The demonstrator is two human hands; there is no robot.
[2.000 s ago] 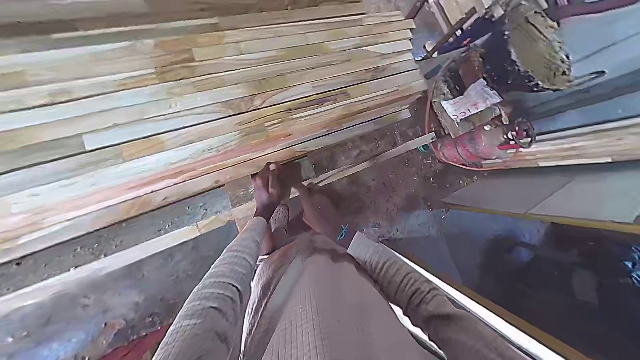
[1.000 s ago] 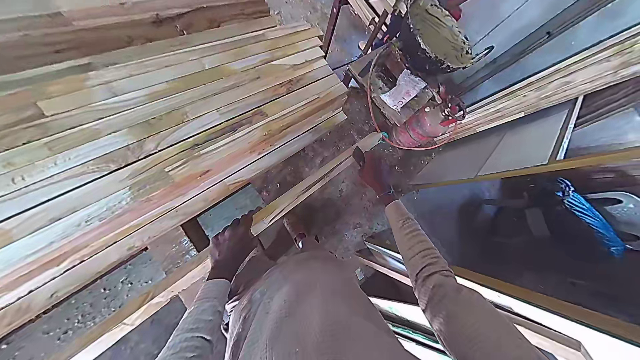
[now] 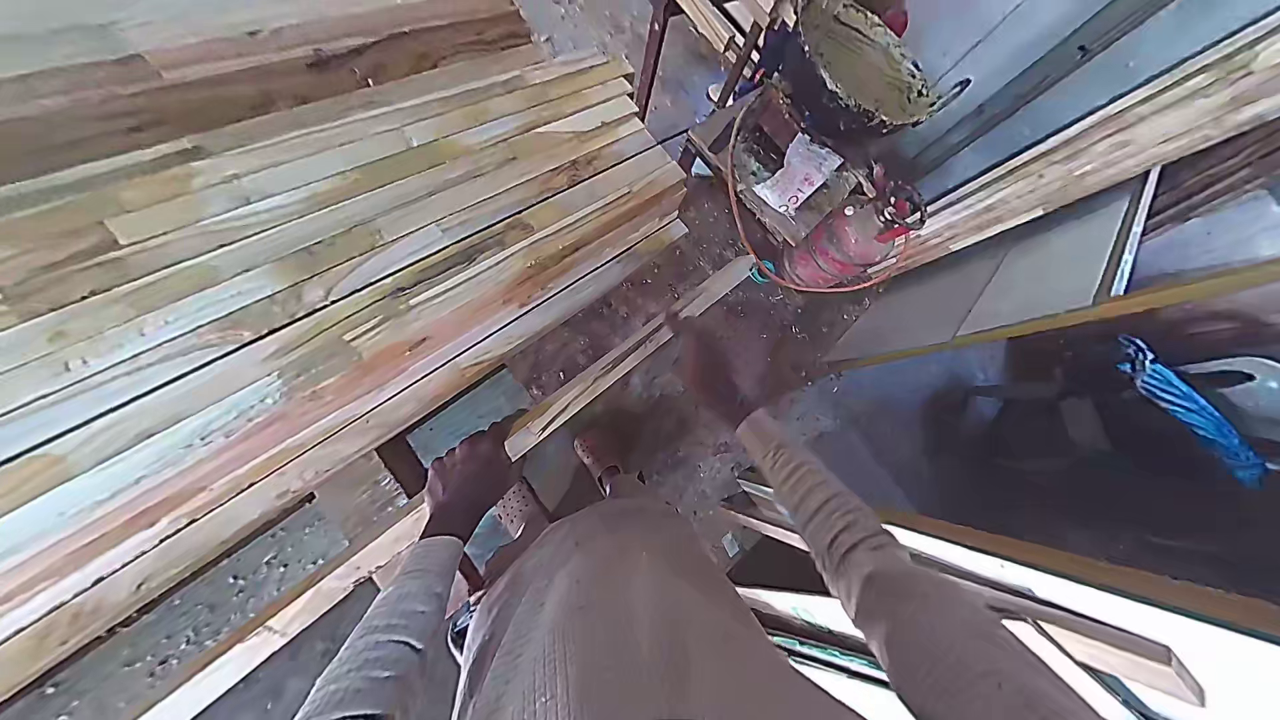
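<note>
A long narrow wooden strip (image 3: 600, 382) slants from lower left to upper right above the floor. My left hand (image 3: 468, 482) is closed at its near end, beside the edge of the wooden boards (image 3: 330, 330). Blurred, my right hand (image 3: 718, 375) is at the strip's right side, past its middle; the fingertips seem to touch it, but their grip cannot be made out. The strip's far end lies near a red gas cylinder (image 3: 840, 245) with an orange hose (image 3: 735, 200) looped about it.
A coated bucket (image 3: 865, 65) and a small wooden stand bearing a paper with writing (image 3: 797, 172) are at the upper right. Long boards lean at the right, near a dark glossy panel (image 3: 960, 430) and a blue striped bundle (image 3: 1190, 410). My feet are below the strip.
My hands were close together two seconds ago and are now apart, the right one farther along the strip. Since one second ago it has shifted slightly back toward me. The view has turned.
</note>
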